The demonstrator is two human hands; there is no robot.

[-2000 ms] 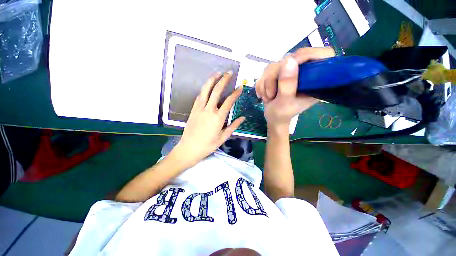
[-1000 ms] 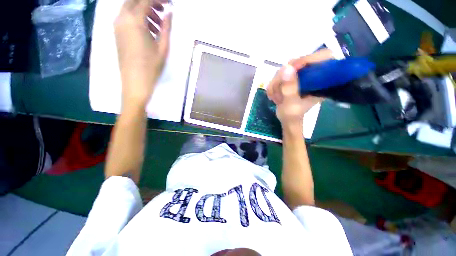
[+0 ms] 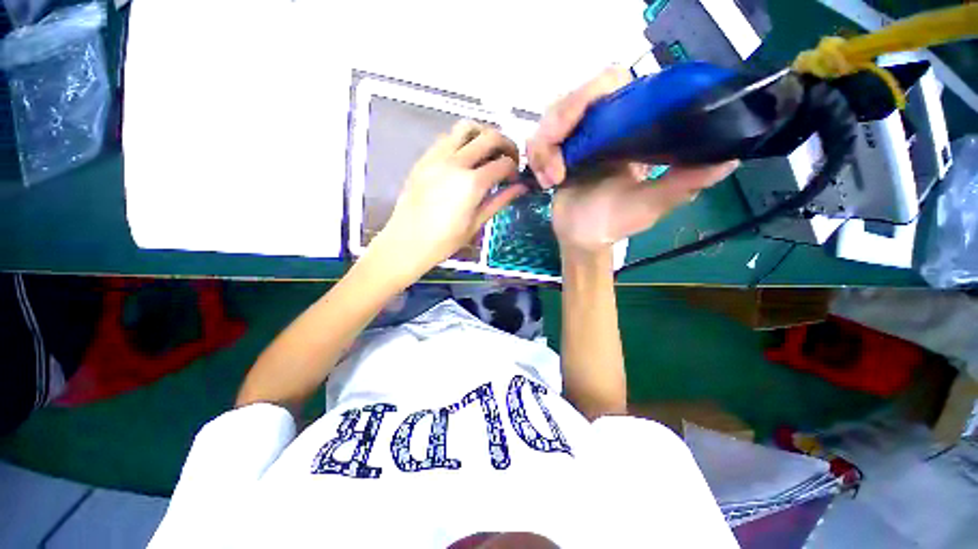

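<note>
The white housing (image 3: 358, 161) lies flat on the white sheet at the bench edge, with a grey-brown area on its left and the green circuit board (image 3: 522, 234) on its right. My right hand (image 3: 601, 177) is closed around the blue electric screwdriver (image 3: 656, 113), its front end pointing down-left at the board's upper part. My left hand (image 3: 456, 193) is over the middle of the housing, fingertips bunched beside the screwdriver's front end. Whether the fingertips hold a screw is too small to tell. The screwdriver's tip is hidden by the fingers.
A yellow cord (image 3: 858, 54) and a black cable run from the screwdriver at right. A clear bag (image 3: 59, 102) lies at far left. Dark flat modules (image 3: 697, 32) lie at the upper right, and a white-fronted metal box (image 3: 895, 161) stands at right.
My left hand has come back from the upper left of the white sheet to the board. The screwdriver has tilted, its rear end now higher, with its front end by the left fingertips.
</note>
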